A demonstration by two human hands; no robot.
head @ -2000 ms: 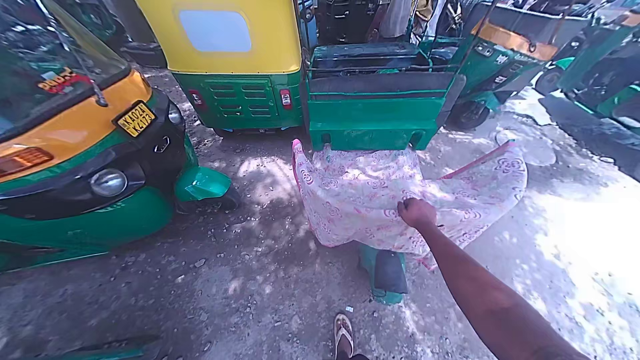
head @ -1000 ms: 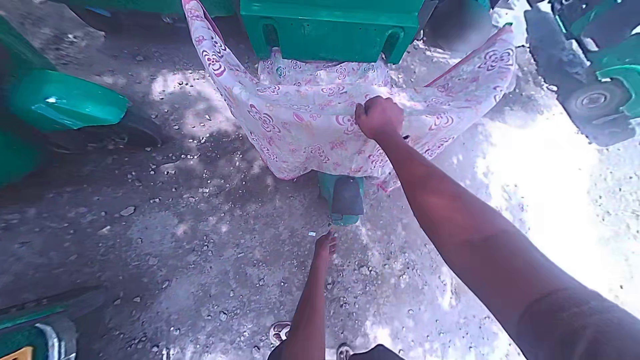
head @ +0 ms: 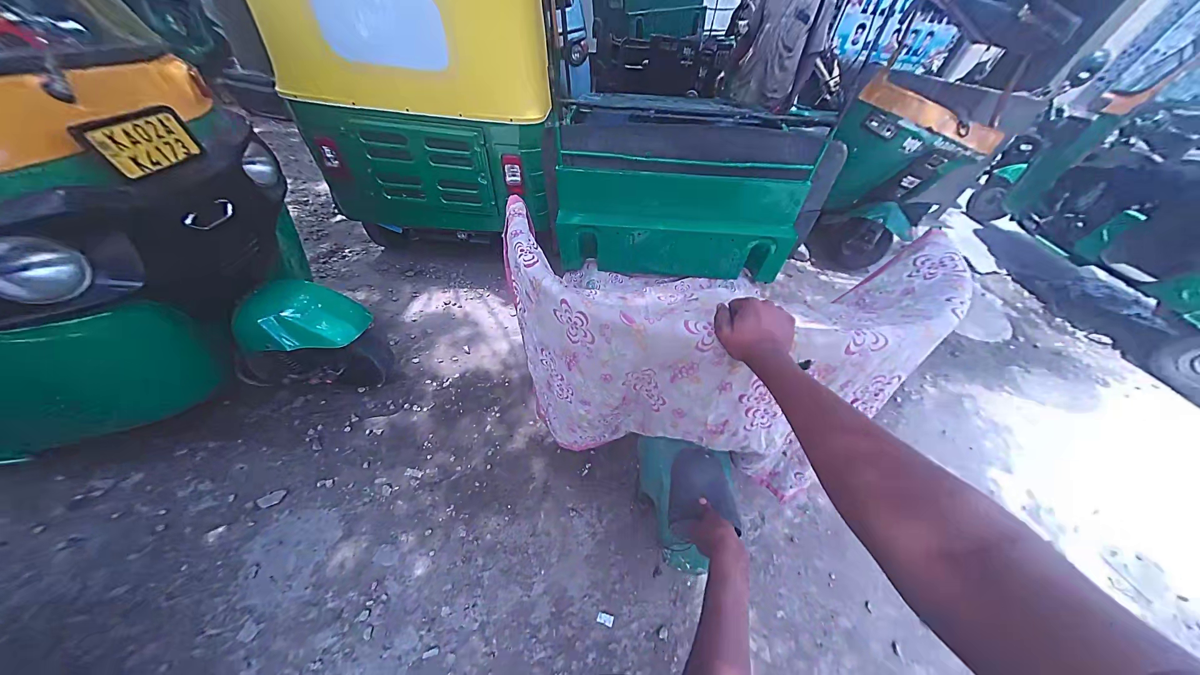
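A white cloth with a pink flower print (head: 647, 375) hangs spread in front of the green metal panel (head: 675, 206), its two upper corners pulled out to the sides. My right hand (head: 755, 330) is closed in a fist on the cloth, just right of its middle. Below the cloth's hem a green part with a dark surface (head: 698, 478) sticks out; the rest of it is hidden. My left hand (head: 714, 532) is at the lower end of that dark surface, one finger pointing up. Whether it grips anything cannot be told.
An auto rickshaw with a green front mudguard (head: 300, 319) stands at the left. Behind are a yellow and green rickshaw (head: 412, 141) and, right, another rickshaw (head: 900, 150). A person in grey clothes (head: 780, 56) is at the back. Stones lie on the rough ground (head: 375, 562).
My left hand, out of view two seconds ago and below the green part one second ago, is now at its dark surface. My right hand stays on the cloth. The view has tilted down and back up.
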